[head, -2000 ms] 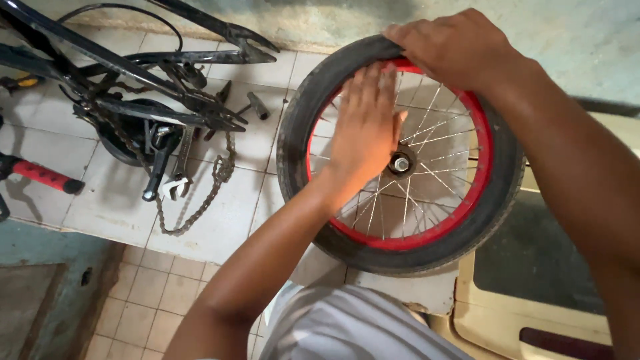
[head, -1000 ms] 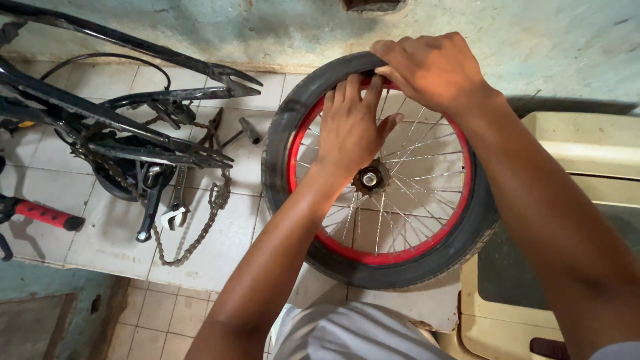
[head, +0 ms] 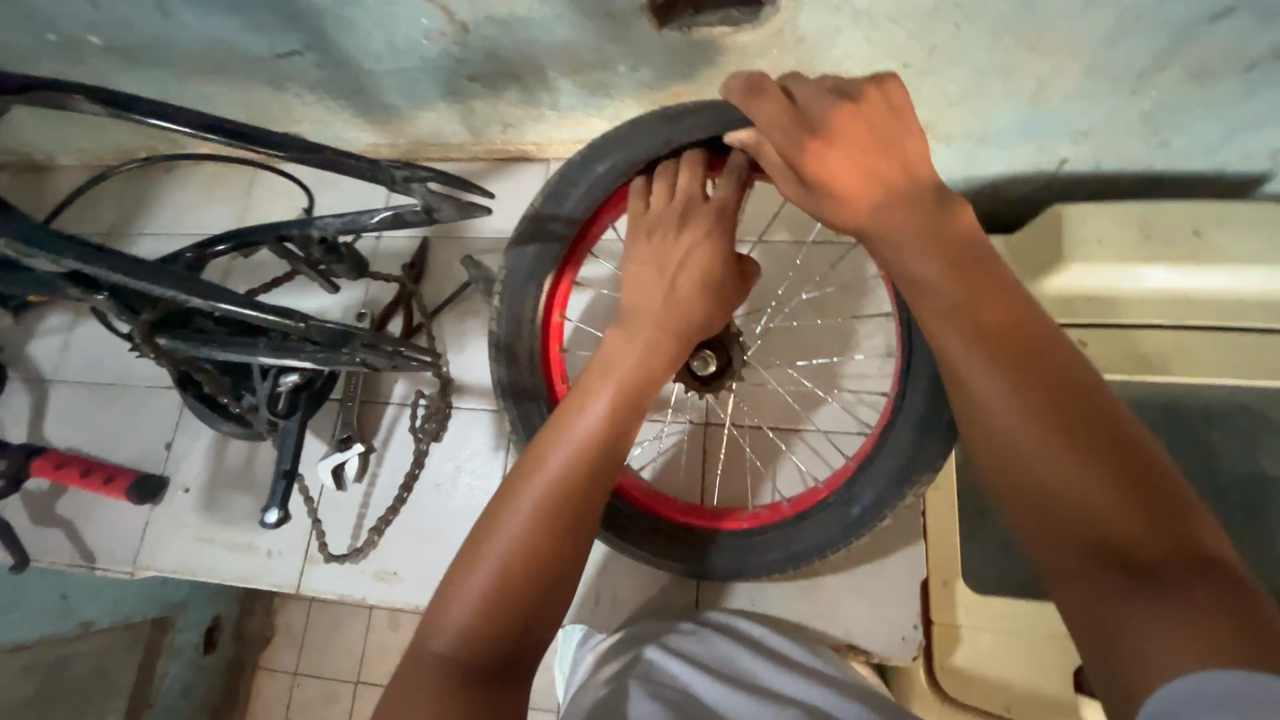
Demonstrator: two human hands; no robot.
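Observation:
A bicycle wheel with a black tyre (head: pixel 850 520), red rim (head: pixel 735 515) and wire spokes lies on the white tiled ledge. A toothed sprocket (head: pixel 730 375) surrounds its hub. My left hand (head: pixel 685 235) reaches over the spokes, its fingertips at the inner edge of the tyre and rim at the top; part of the fingertips is hidden. Beside it, my right hand (head: pixel 840 145) grips the tyre at the upper right, fingers curled over the outer edge and thumb on the near side. The two hands are close together.
A black bicycle frame (head: pixel 250 310) lies at the left, with a loose chain (head: pixel 385 530), an adjustable wrench (head: pixel 345 460) and a red handlebar grip (head: pixel 90 475). The wall (head: pixel 400 80) runs behind. A cream-coloured appliance or casing (head: pixel 1170 260) stands at the right.
My left hand has shifted up from over the spokes near the hub to the top rim. My right hand stays on the tyre's upper part. The view has shifted somewhat.

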